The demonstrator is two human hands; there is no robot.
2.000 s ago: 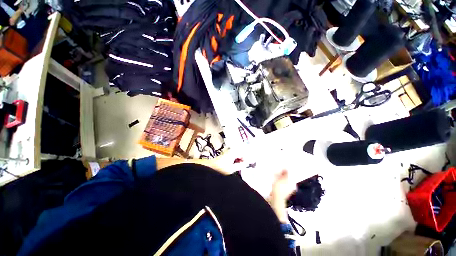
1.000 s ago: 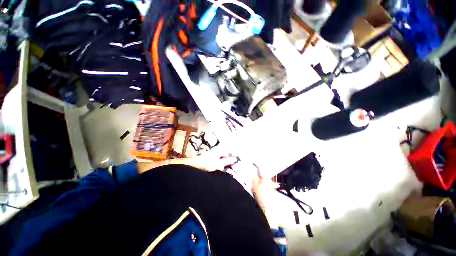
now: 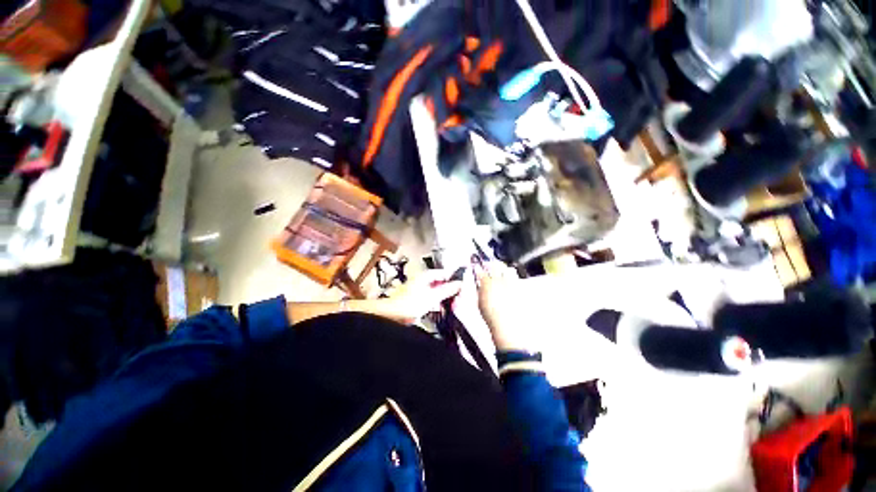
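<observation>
My left hand (image 3: pixel 421 296) is over the table's front edge, with a small red thing (image 3: pixel 441 284) at its fingertips. A narrow dark strip (image 3: pixel 468 343) hangs down from its fingers between my two hands. My right hand (image 3: pixel 491 300) is just right of it, fingers pointing up towards the small snips (image 3: pixel 480 254) on the table. Blur hides whether it touches or grips them. The oily metal sewing machine (image 3: pixel 562 200) stands just beyond the hands, its lamp head (image 3: pixel 596 123) behind it.
Dark cloth with orange panels (image 3: pixel 396 91) lies left of the machine. An orange slatted stool (image 3: pixel 328 229) stands beside the table. Black thread cones (image 3: pixel 680 348) lie at right, with more standing behind. Blurred shears (image 3: pixel 735 244) lie behind the machine. A red basket (image 3: pixel 802 452) is on the floor.
My right hand has moved up and left from beside the dark bundle to next to my left hand. The dark strip now shows between them. The camera view has shifted.
</observation>
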